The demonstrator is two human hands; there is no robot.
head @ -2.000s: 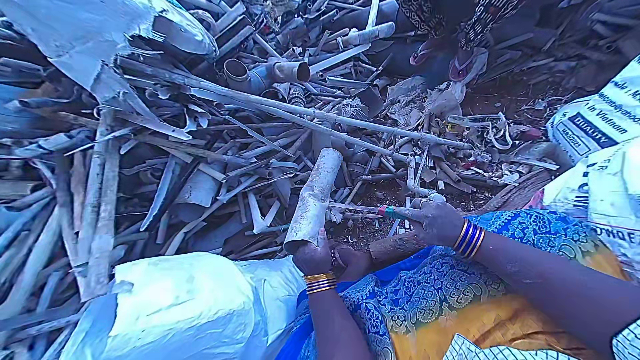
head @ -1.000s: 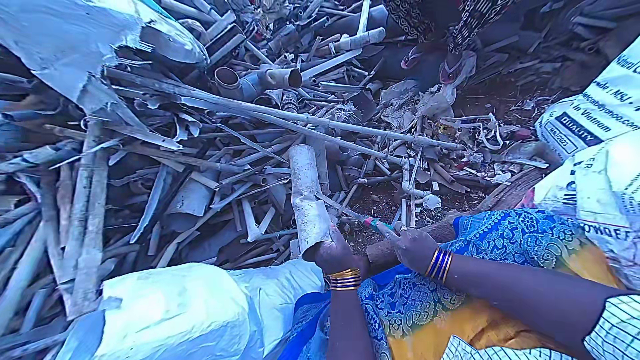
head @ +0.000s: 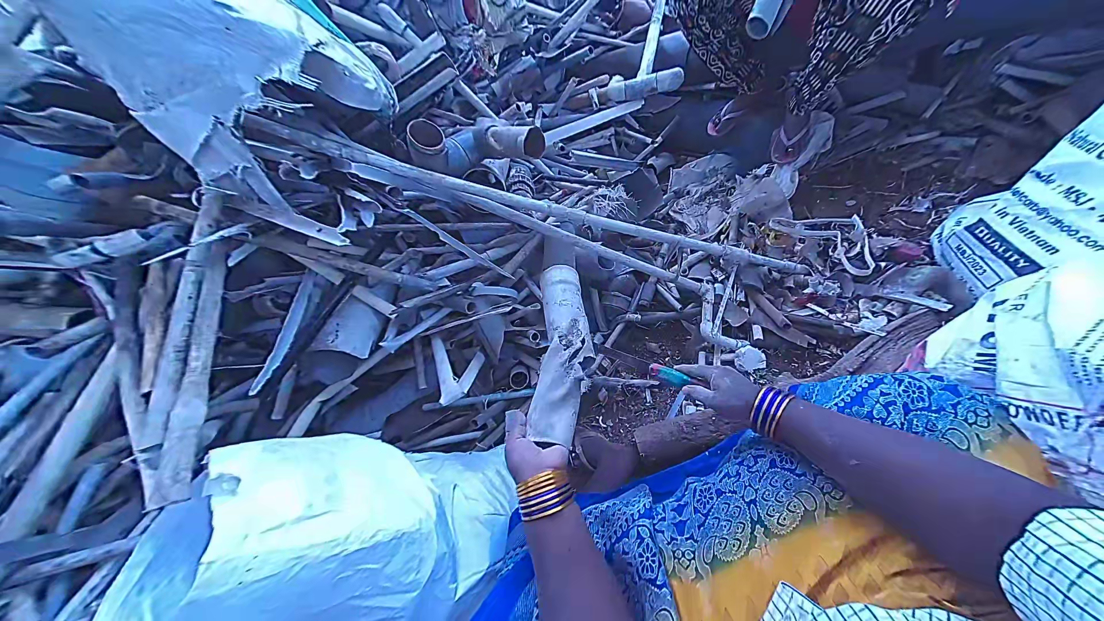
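My left hand (head: 533,448), with bangles at the wrist, grips the near end of a scuffed plastic pipe piece (head: 556,401). The pipe points away from me, and a ragged, broken patch shows on its right side near the middle. To the right, my right hand (head: 723,392) is closed on the red and green handle (head: 671,375) of a thin-bladed tool. Its dark blade reaches left toward the torn part of the pipe; whether it touches cannot be told. A thick brown log (head: 686,435) lies between the hands.
Scrap pipes and strips (head: 345,302) are heaped ahead and left, with two long poles (head: 595,222) across them. A white sack (head: 319,517) lies at lower left, printed sacks (head: 1009,319) at right. Another person's feet (head: 789,142) stand at the far side, with patterned clothing above.
The pipe was whiter and smoother on the side facing me; its ragged, broken patch now shows. My left hand has turned, with its palm now more upward under the pipe's near end.
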